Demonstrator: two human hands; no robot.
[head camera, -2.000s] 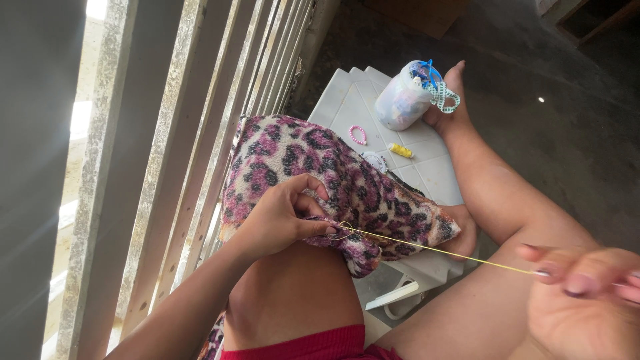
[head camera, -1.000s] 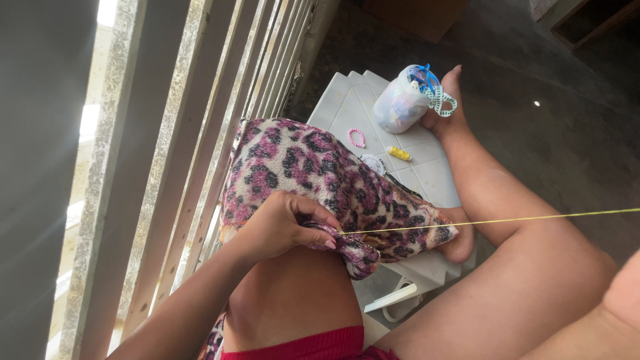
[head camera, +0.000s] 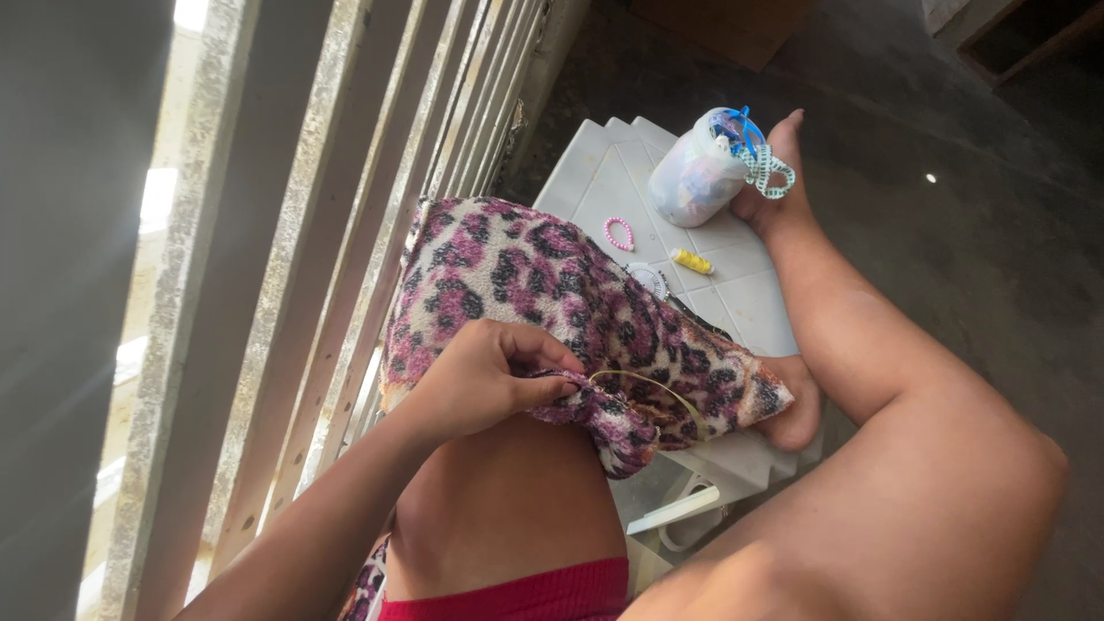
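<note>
My left hand (head camera: 504, 371) pinches a gathered edge of the leopard-print fleece cloth (head camera: 535, 267) between thumb and fingers. The cloth lies over my leg and part of a white plastic stool. From the pinched edge a yellow thread (head camera: 660, 385) curves loosely to the right over the cloth. My right hand is not seen; only blurred skin shows at the bottom edge. A yellow thread spool (head camera: 693, 261), a pink bead bracelet (head camera: 618, 234) and a round pin wheel (head camera: 647, 280) rest on the stool top.
On the white plastic stool (head camera: 595, 177) stands a translucent jar (head camera: 690, 177) with a blue ribbon and a patterned tape (head camera: 766, 172) hanging out. A slatted metal barrier (head camera: 276, 302) runs along the left. My bare feet rest by the stool.
The yellow thread, stretched taut to the right before, now hangs slack in a curve. My right hand, at the right edge two seconds ago, has left the view. My left hand stays at the cloth.
</note>
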